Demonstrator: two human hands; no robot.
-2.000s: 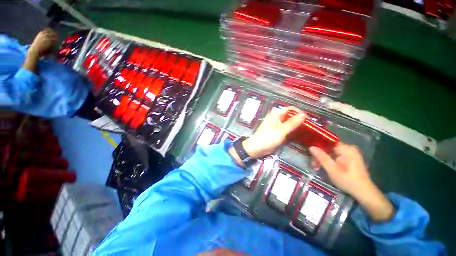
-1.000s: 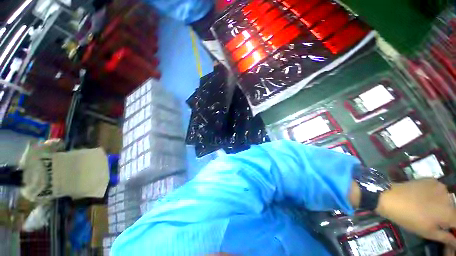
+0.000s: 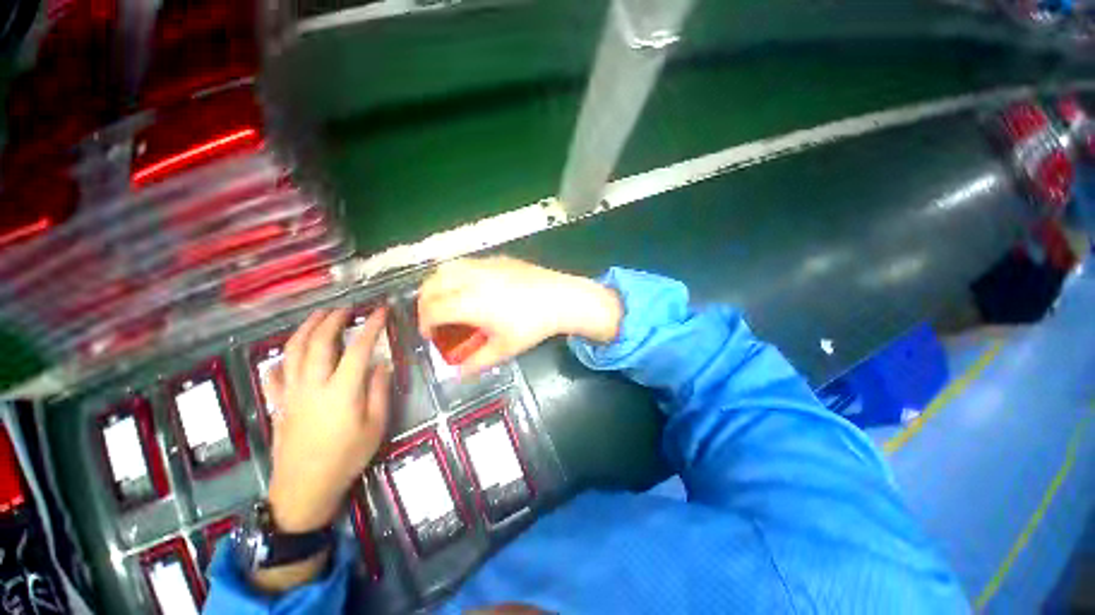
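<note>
A clear moulded tray [image 3: 426, 577] lies on the dark green bench with several red-rimmed phone units in its pockets, white labels up, such as this one [image 3: 425, 490]. My left hand [image 3: 327, 427], with a black wristband, is over the back row, fingers apart at a unit [image 3: 375, 340] and partly hiding its neighbours. My right hand [image 3: 510, 310] is at the right end of the back row, its fingers curled round a small visible part of a red piece [image 3: 458, 342]; the rest is hidden by the hand.
Blurred stacked trays with red parts [image 3: 228, 228] stand at the back left. A metal post [image 3: 618, 108] rises from the white rail [image 3: 745, 154] beside the green belt. Black film [image 3: 30, 565] shows at the lower left. A blue object [image 3: 895, 375] is beyond the bench's right edge.
The view has swung right, from the floor and boxes to the tray's right end. The red piece earlier held between both hands now shows only at my right hand; my left is over the tray.
</note>
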